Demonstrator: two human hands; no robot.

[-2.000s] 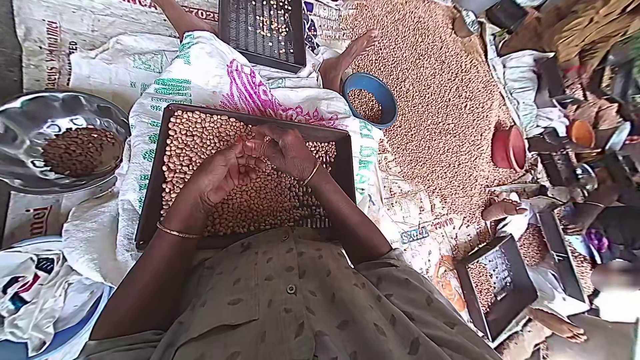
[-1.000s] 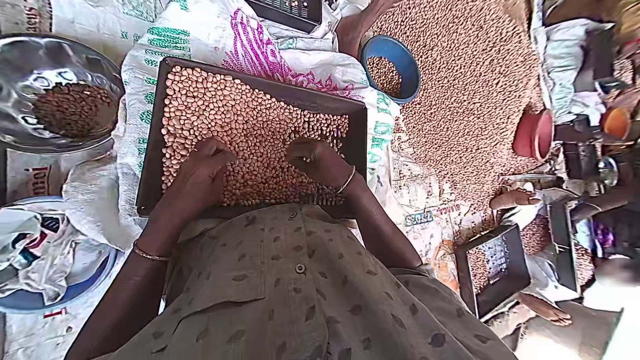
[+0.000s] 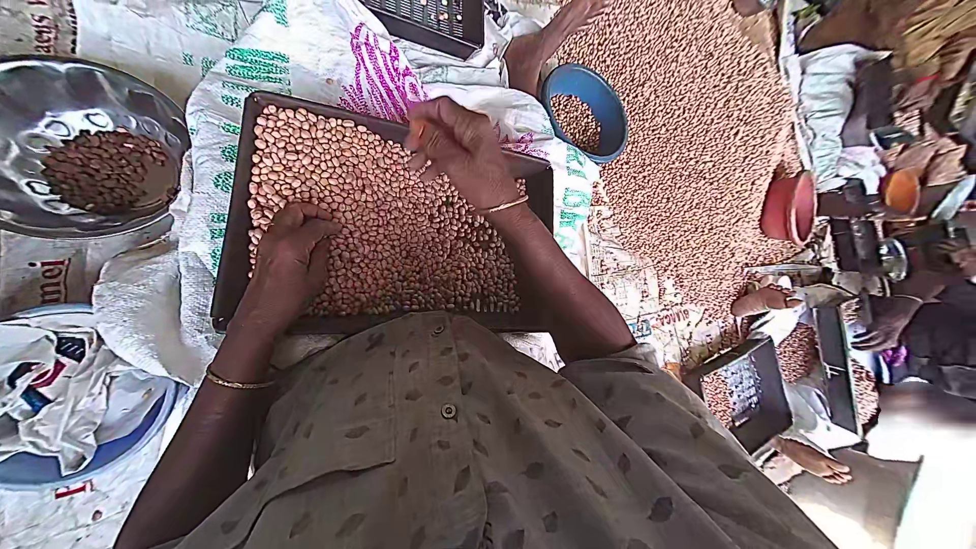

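Note:
A dark rectangular tray (image 3: 242,191) lies before me on a white woven sack, filled with pale pinkish-brown nuts or beans (image 3: 381,221). My left hand (image 3: 293,255) rests low over the nuts at the tray's left side, fingers curled; whether it pinches a nut cannot be told. Raised above the tray's upper right part is my right hand (image 3: 461,149), blurred, with the thumb and fingers bent close together; whatever is between them is too unclear to name. Each wrist bears a thin bangle.
A steel bowl (image 3: 171,114) of darker nuts stands left, above a blue basin (image 3: 145,442) with cloth. A blue bowl (image 3: 624,126) holds nuts beside a large spread heap (image 3: 686,114). Right are a red pot (image 3: 789,207), another tray (image 3: 770,396) and a co-worker's hand (image 3: 888,324).
My right hand has risen from the nuts toward the tray's far edge and is blurred. My left hand stays low over the tray's left part.

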